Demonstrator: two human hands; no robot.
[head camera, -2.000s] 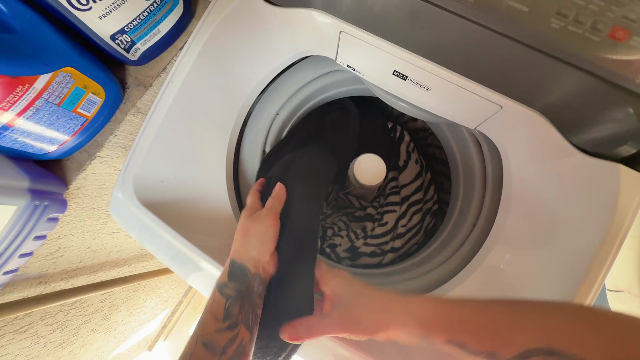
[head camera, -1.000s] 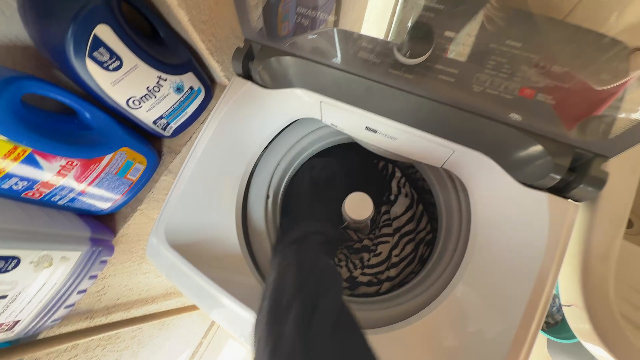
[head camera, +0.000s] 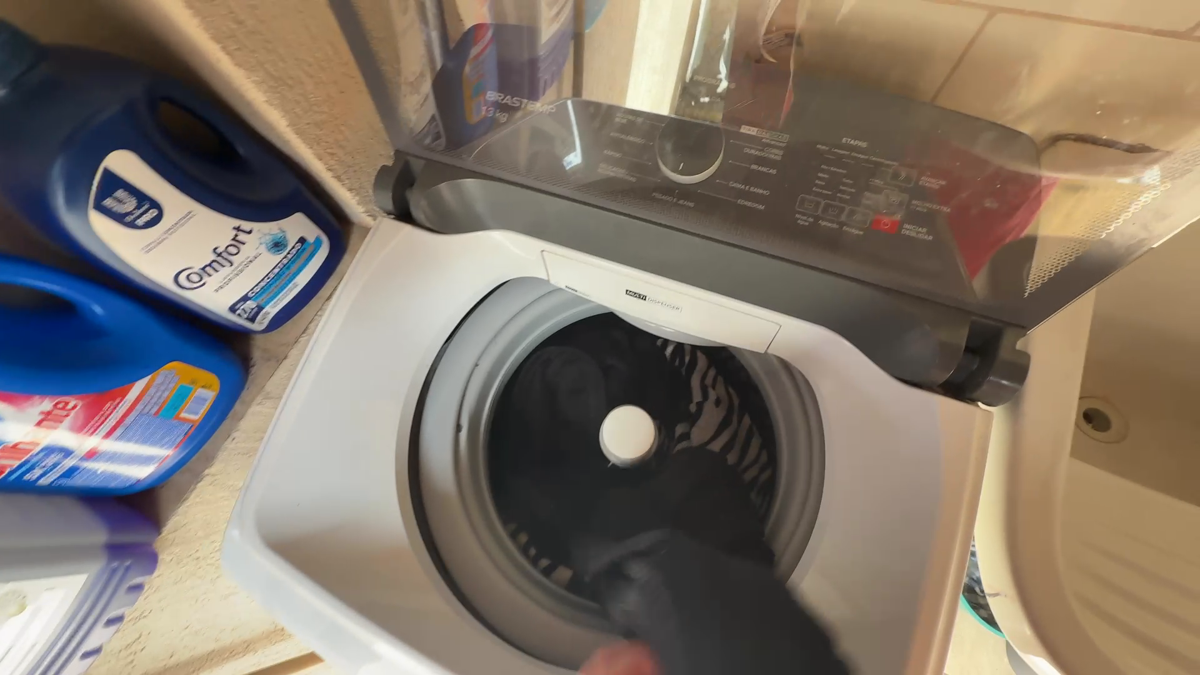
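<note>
A dark cloth garment (head camera: 722, 600) stretches from the bottom edge into the drum of a white top-loading washing machine (head camera: 323, 487). More dark cloth (head camera: 553, 422) lies inside around the white agitator cap (head camera: 628, 435), with a zebra-striped cloth (head camera: 717, 403) along the right of the drum. Only a blurred bit of a hand, seemingly my left hand (head camera: 621, 659), shows at the bottom edge against the garment's left side; its grip is hidden. My right hand is out of view.
Behind the drum stand the control panel (head camera: 825, 187) and raised clear lid. At left are a dark blue Comfort softener bottle (head camera: 56, 187), a blue detergent bottle (head camera: 141, 347) and a purple-and-white container (head camera: 84, 553). A basin (head camera: 1144, 394) stands at right.
Both hands were visible at the garment two seconds ago; now only part of one shows. The garment's hanging part has swung to the right over the drum. The view has shifted toward the control panel.
</note>
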